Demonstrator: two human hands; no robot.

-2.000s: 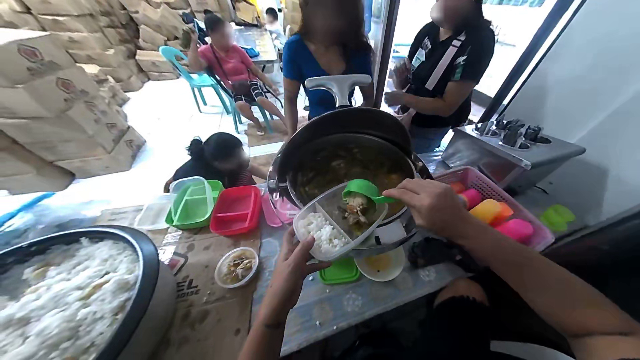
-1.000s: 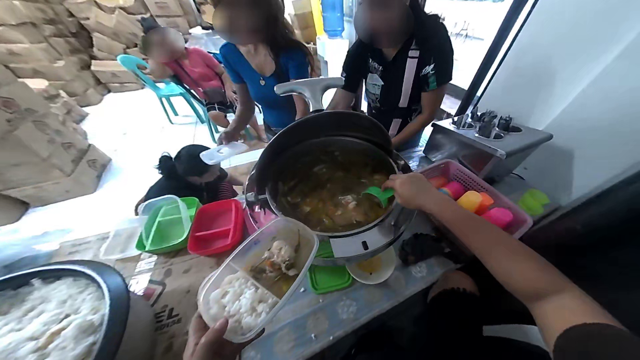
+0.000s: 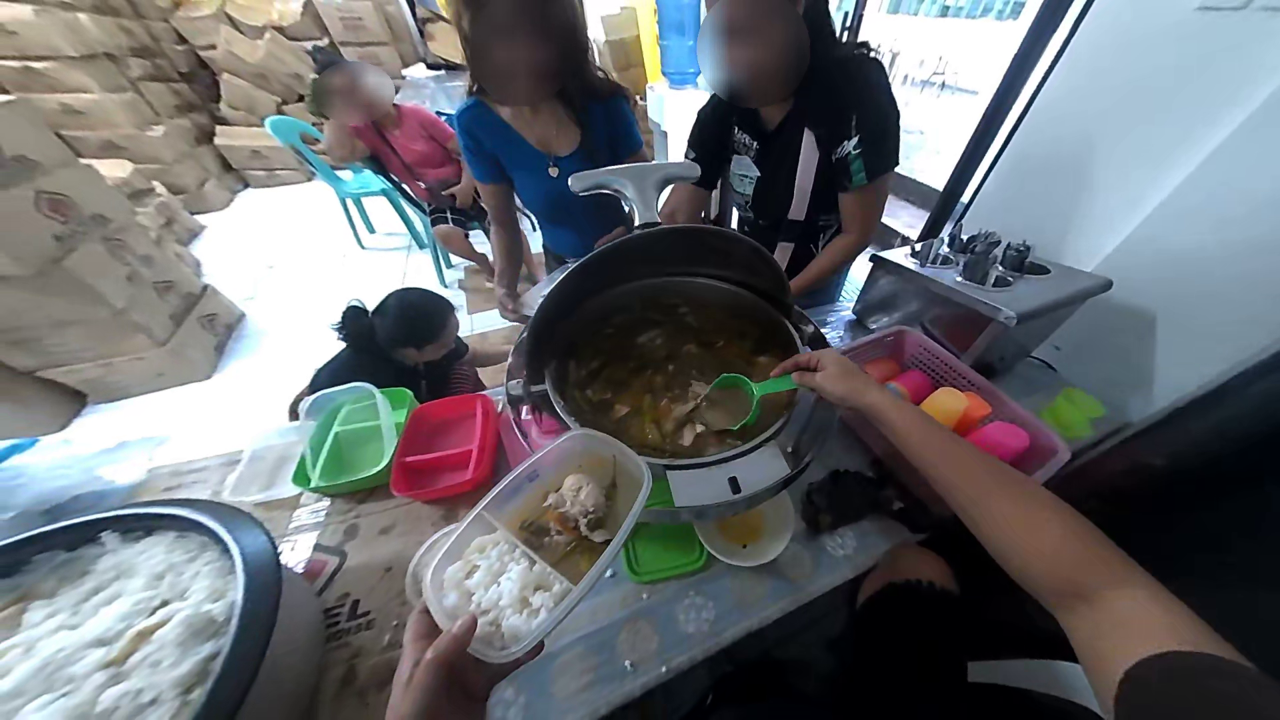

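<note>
My left hand [image 3: 450, 665] grips the lower end of a clear divided plastic container [image 3: 540, 545], tilted beside the pot's front. White rice [image 3: 505, 588] fills one compartment; meat and vegetables in broth [image 3: 580, 510] lie in the other. With my right hand [image 3: 835, 378] I hold the handle of a green plastic ladle [image 3: 765, 388]; its bowl, with broth in it, is at the surface of the soup [image 3: 650, 360]. The soup stands in a large round pot [image 3: 680, 463], whose lid [image 3: 660, 240] is raised at the back.
A rice pot [image 3: 262, 590] stands at left. Behind the container are red [image 3: 447, 445] and green [image 3: 360, 440] divided containers. A bowl [image 3: 785, 525] and green lid [image 3: 665, 552] lie in front of the pot. At right are a pink basket [image 3: 1055, 455] and utensil holder [image 3: 1040, 290]. Several people are beyond the table.
Two seconds ago the ladle was over the container; my right hand has since moved it back into the pot. The container has moved away from under it, now holding the soup portion.
</note>
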